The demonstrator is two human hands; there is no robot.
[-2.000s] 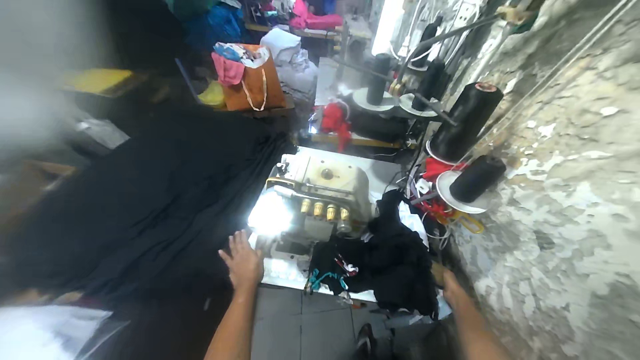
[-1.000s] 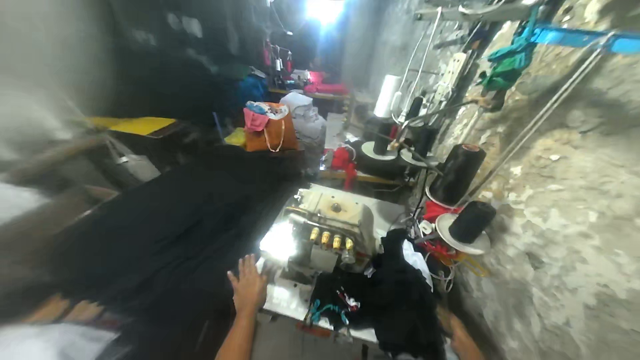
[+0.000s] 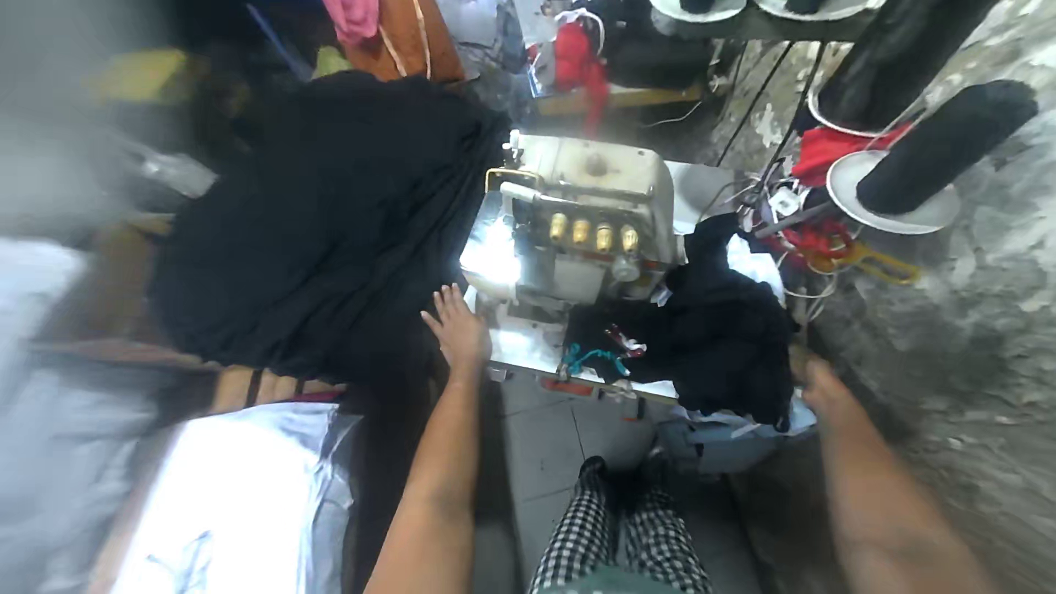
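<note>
An overlock sewing machine (image 3: 594, 190) with a row of gold tension knobs stands on a white table, its lamp lit at the left. My left hand (image 3: 460, 330) rests with fingers spread at the table's left front edge, beside a large spread of black fabric (image 3: 322, 223), and holds nothing. At the table's right end my right hand (image 3: 813, 375) is blurred and close against a bunched black cloth (image 3: 726, 330); whether it grips anything is unclear. Thread snips (image 3: 624, 340) with red handles and a teal cord (image 3: 594, 356) lie on the table's front part.
Black thread cones (image 3: 945, 148) stand on white discs at the right, near a rough peeling wall (image 3: 990, 346). Yellow-handled scissors (image 3: 879, 262) hang there. An orange bag (image 3: 408, 37) is at the back, white plastic sheeting (image 3: 239, 495) at the lower left. My legs are below the table.
The view has tilted down from one second ago, and my legs and the floor now show. My left hand stays at the table's left front edge, my right hand by the bunched black cloth.
</note>
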